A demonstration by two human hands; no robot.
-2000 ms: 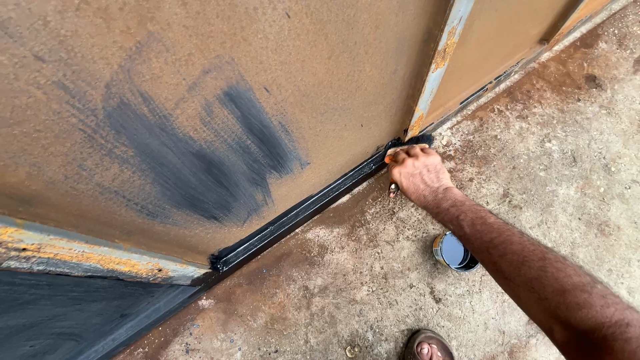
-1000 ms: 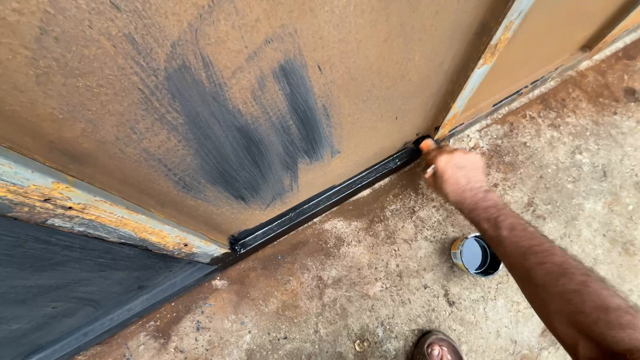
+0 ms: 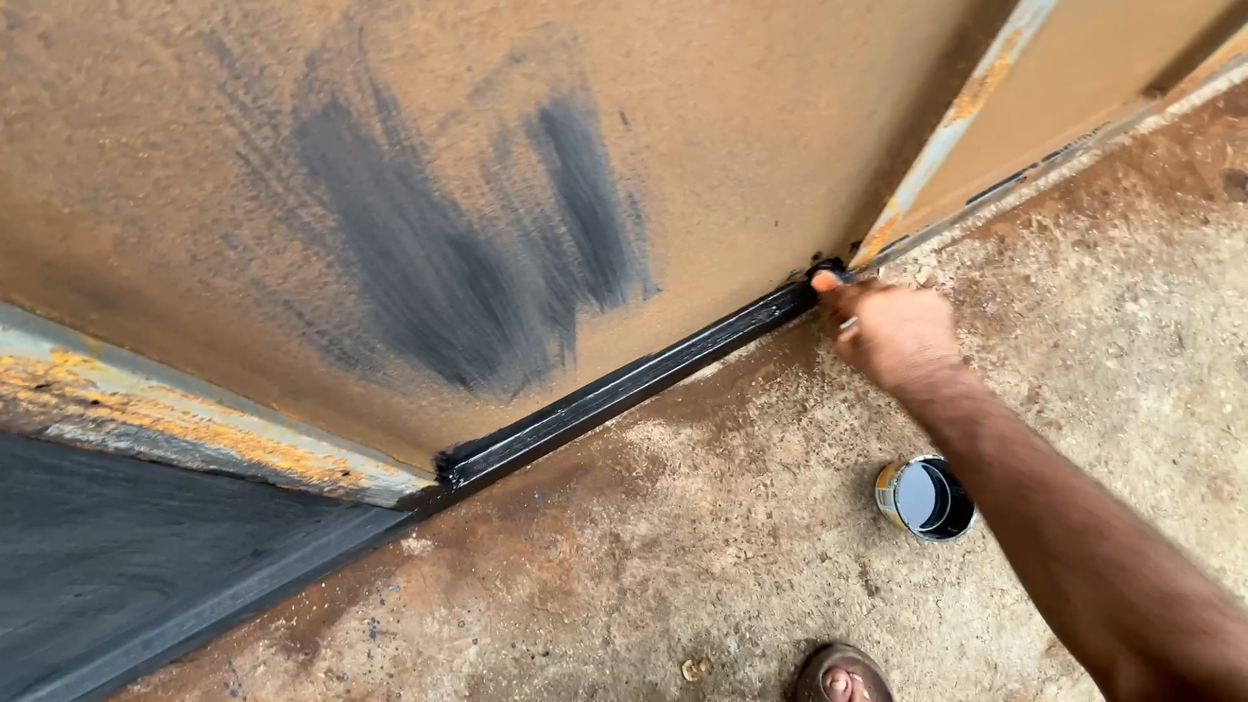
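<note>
My right hand (image 3: 897, 327) is closed around a paintbrush (image 3: 829, 271), mostly hidden by the fingers. Its dark bristles touch the far end of the bottom rail (image 3: 624, 390), which is coated in wet black paint, beside an upright rib (image 3: 960, 117) of the rusty metal panel (image 3: 741, 127). Streaks of dark paint (image 3: 419, 253) cover the middle of that panel. An open paint can (image 3: 926, 497) with dark paint inside stands on the ground below my forearm. My left hand is out of view.
Another metal rib (image 3: 195, 409) with flaking orange and grey paint slants across the left, above a dark painted panel (image 3: 146, 546). Rough, stained concrete (image 3: 682, 546) runs along the rail. A sandalled foot (image 3: 843, 675) shows at the bottom edge.
My right hand has turned at the rail's far corner, with the brush still in it. The view has shifted somewhat, so the panel and can sit differently in frame.
</note>
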